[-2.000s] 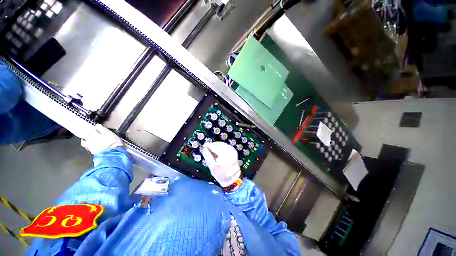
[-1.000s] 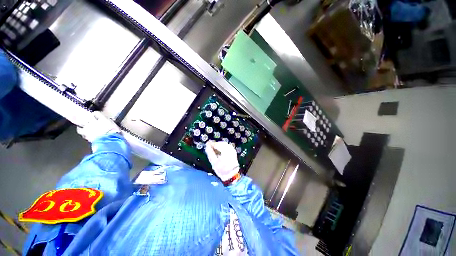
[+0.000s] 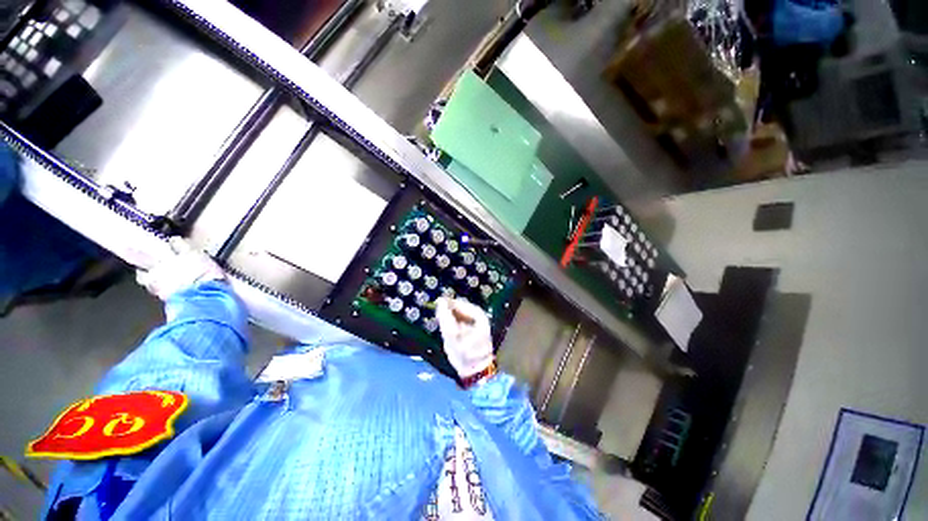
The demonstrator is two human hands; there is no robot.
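A green circuit board (image 3: 418,267) with rows of pale-topped capacitors sits in a black carrier (image 3: 351,295) on the conveyor. My right hand (image 3: 468,338), in a white glove, is over the lower right part of the board, fingertips drawn together. Whether it holds a thin tool or touches a capacitor is too small to tell. My left hand (image 3: 181,269), also in a white glove, rests on the near conveyor rail (image 3: 270,300) to the left of the board; its fingers are blurred.
Green template sheets (image 3: 488,130) and a second capacitor board (image 3: 633,267) with a red strip (image 3: 580,233) lie on the green-matted bench beyond the far rail. A white paper (image 3: 678,312) is at the bench end. Another person's blue sleeve (image 3: 41,239) is at the left edge.
The view has shifted, so the board and bench appear further left. My right hand has moved a little rightwards over the board. My left hand remains on the rail.
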